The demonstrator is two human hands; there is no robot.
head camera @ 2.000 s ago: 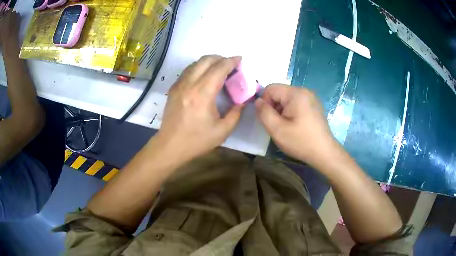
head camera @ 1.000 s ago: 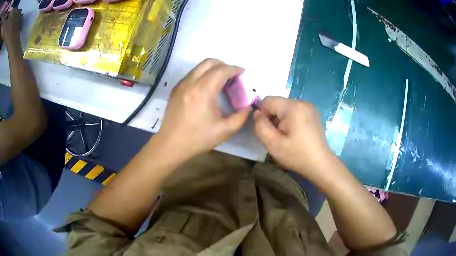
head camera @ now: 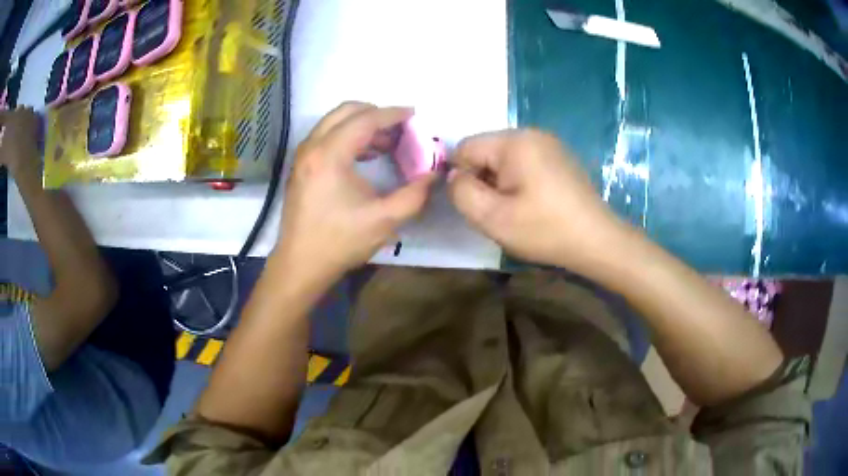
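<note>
A pink watch case [head camera: 416,151] is held on edge above the white bench surface. My left hand [head camera: 339,181] grips it between thumb and fingers from the left. My right hand [head camera: 521,191] is at the case's right edge, its thumb and forefinger pinching a tiny dark part [head camera: 448,166] against the case. A small dark spot shows on the case near those fingertips. The dark part is blurred and mostly hidden by the fingers.
Several pink watch units with black screens [head camera: 109,120] lie on a yellow-taped box [head camera: 158,167] at left. A black cable [head camera: 275,158] runs beside it. A craft blade [head camera: 604,27] lies on the green mat [head camera: 688,139]. Another person's arm [head camera: 70,223] is at far left.
The view has shifted and turned, showing more units on the yellow box. Both hands keep hold of the case and dark part; the case appears turned more edge-on.
</note>
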